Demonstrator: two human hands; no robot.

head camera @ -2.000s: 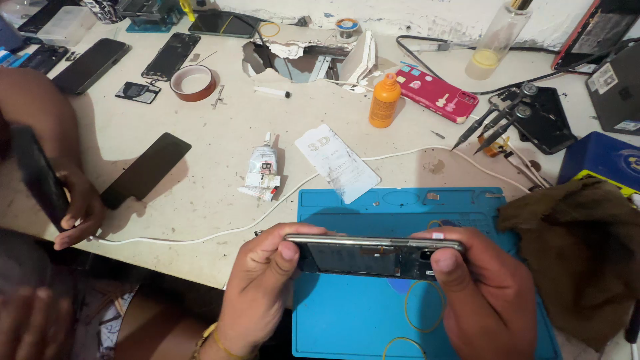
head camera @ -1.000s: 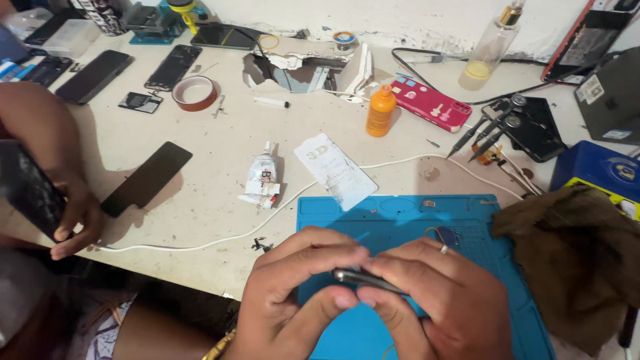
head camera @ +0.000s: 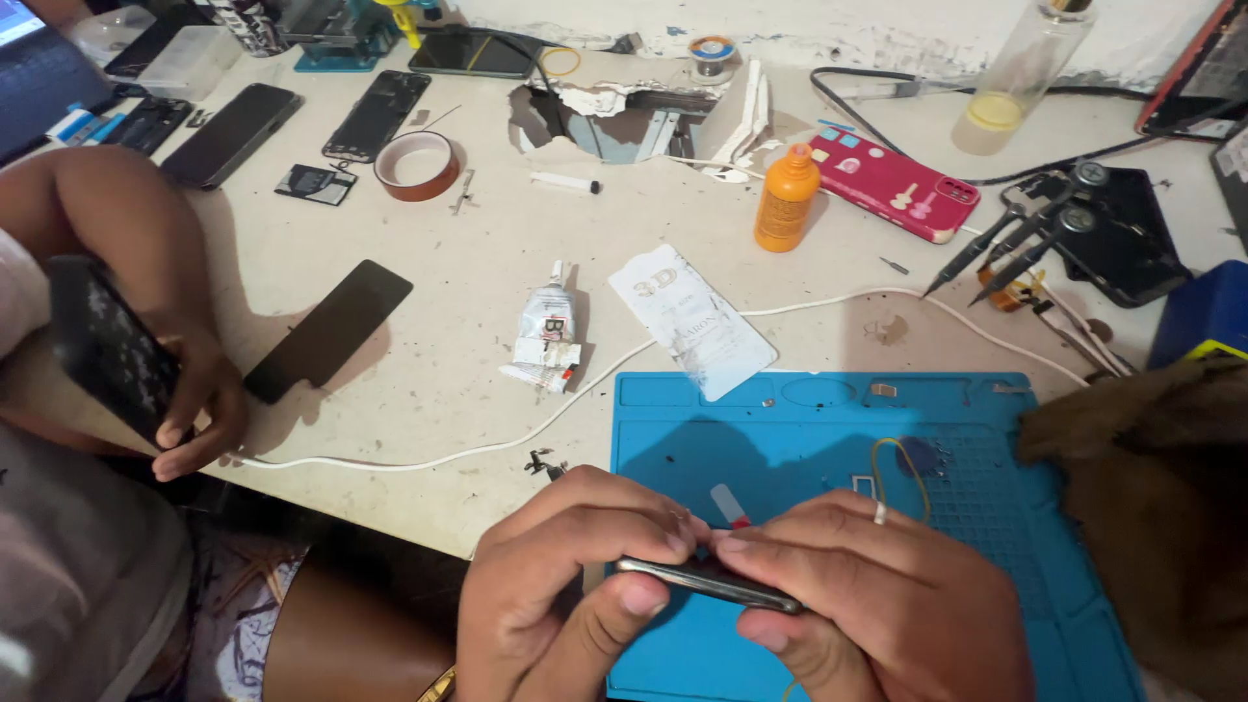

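Observation:
A dark smartphone [head camera: 717, 585] is seen edge-on, tilted a little, above a blue silicone repair mat [head camera: 653, 448]. My left hand [head camera: 575, 575] grips its left end, thumb below and fingers above. Its right end is between the thumb and fingers of my right hand [head camera: 868, 595], which wears a ring. The two hands' fingertips nearly meet over the phone, and its flat faces are mostly hidden. Behind the phone, a small piece with a white tab and red end [head camera: 729, 505] shows on the mat. A yellow rubber band [head camera: 882, 468] lies near my right hand.
Beyond the mat are a paper card [head camera: 673, 312], a glue tube [head camera: 548, 331], an orange bottle [head camera: 788, 200], a red phone case [head camera: 892, 185] and screwdrivers [head camera: 1024, 234]. A brown cloth [head camera: 1141, 507] covers the right side. Another person's hand [head camera: 205, 400] holds a phone at left.
Two seconds ago my hands were farther apart, holding the phone by its ends with part of its face showing. They have come together around it, and the phone is lower in view.

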